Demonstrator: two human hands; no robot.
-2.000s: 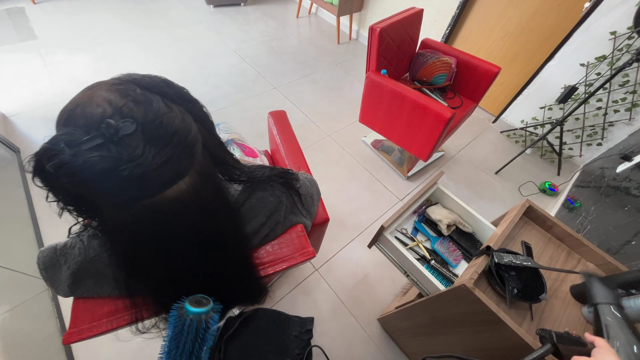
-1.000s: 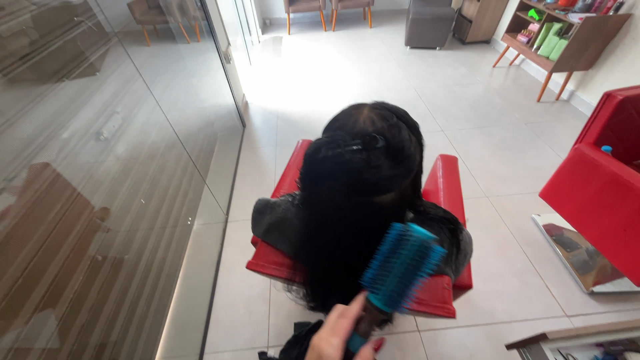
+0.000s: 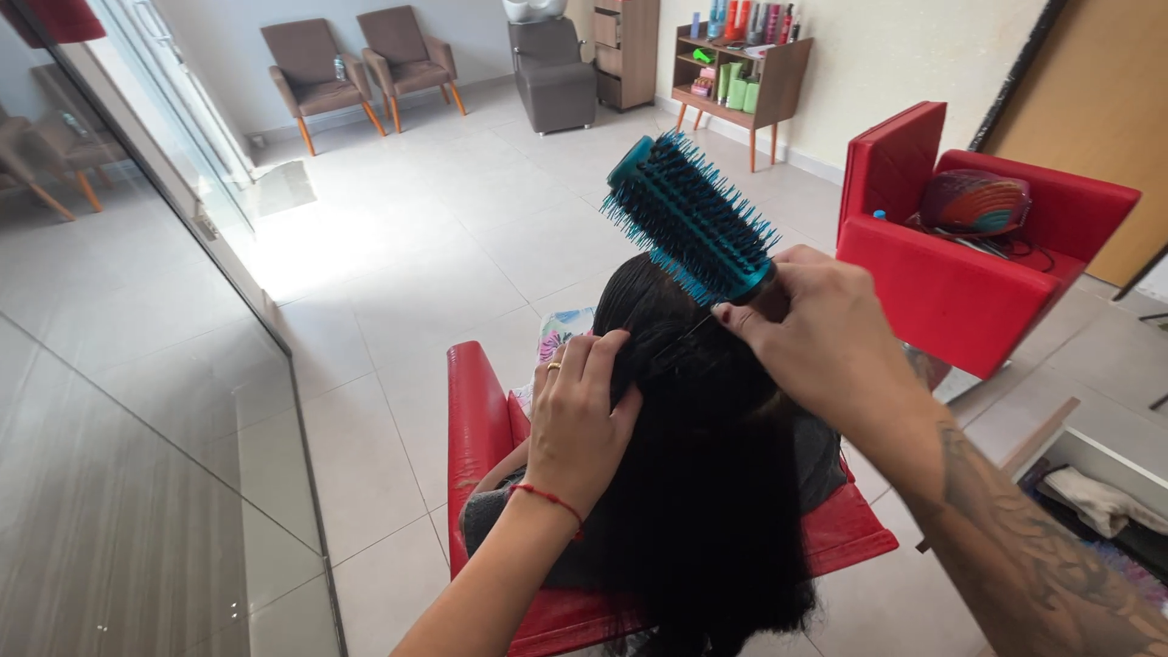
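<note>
A person with long dark hair (image 3: 712,493) sits facing away in a red salon chair (image 3: 479,420). My right hand (image 3: 812,333) grips the dark handle of a blue round hairbrush (image 3: 691,219), whose bristled barrel points up and left above the head. The thumb of that hand is close to a thin clip or pin in the hair, too dark to make out well. My left hand (image 3: 579,411) rests on the left side of the head, its bent fingers touching the hair; whether they pinch a strand cannot be told.
At right stands another red chair (image 3: 949,292) with a patterned bag (image 3: 976,201) and cables on its seat. An open drawer (image 3: 1095,456) juts in at the lower right. A glass partition (image 3: 164,411) runs along the left. Brown armchairs (image 3: 315,68) and a product shelf (image 3: 776,82) stand behind.
The brush has risen from behind the seated person's back to above the head. My left hand has come into view onto the hair. The view has swung widely between frames.
</note>
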